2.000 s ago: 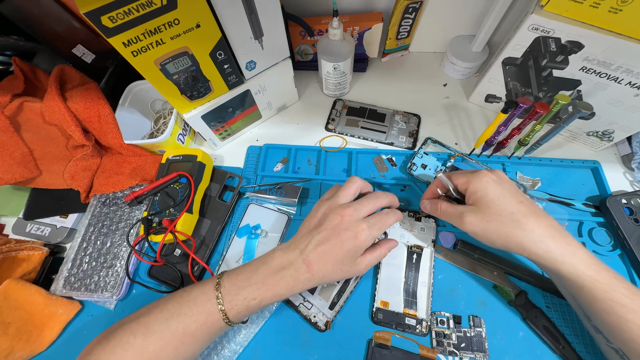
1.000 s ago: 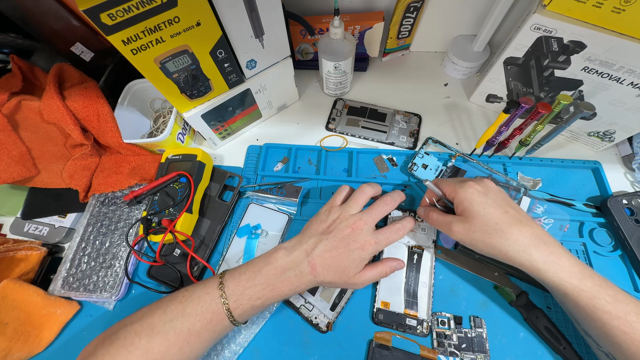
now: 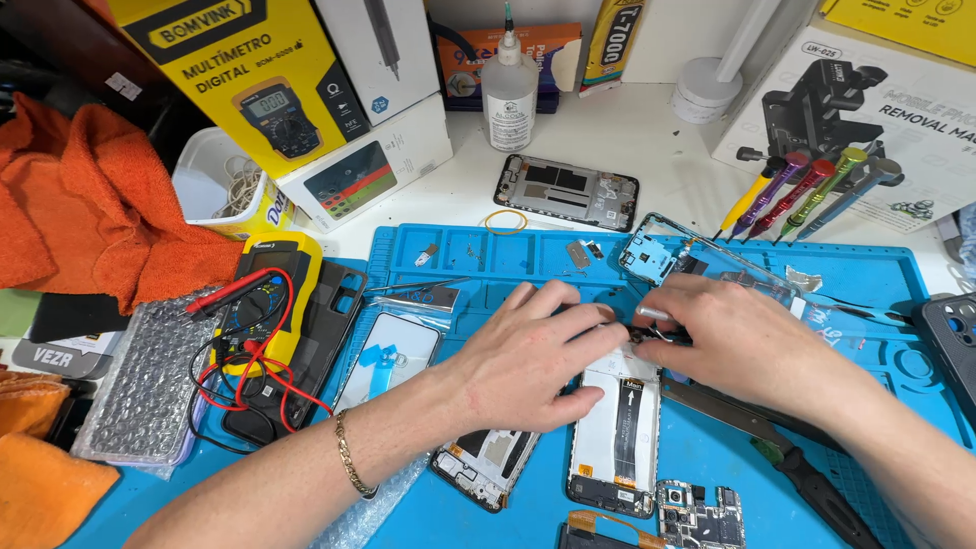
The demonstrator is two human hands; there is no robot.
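Note:
An opened smartphone (image 3: 618,435) lies on the blue silicone repair mat (image 3: 557,511), its white battery and black flex cable showing. My left hand (image 3: 526,358) is spread over its upper left side, fingertips at the top end. My right hand (image 3: 717,335) pinches a small metal-ended tool (image 3: 654,313) at the top of this phone; its tip is hidden, so its kind is unclear. Under my left hand lies a second phone frame (image 3: 484,465). A circuit board (image 3: 700,515) sits by the phone's lower right corner. A knife (image 3: 801,465) rests to the right.
A phone frame (image 3: 568,191) and a rubber band (image 3: 505,222) lie behind the mat. Several screwdrivers (image 3: 785,194) stand at the back right. A yellow multimeter (image 3: 267,305), bubble wrap (image 3: 141,381) and an orange cloth (image 3: 84,191) are at left; an alcohol bottle (image 3: 509,99) stands behind.
My left hand's fingers have drawn closer to the phone's top end. My right hand stays at the phone's top, its grip shifted slightly on the small tool.

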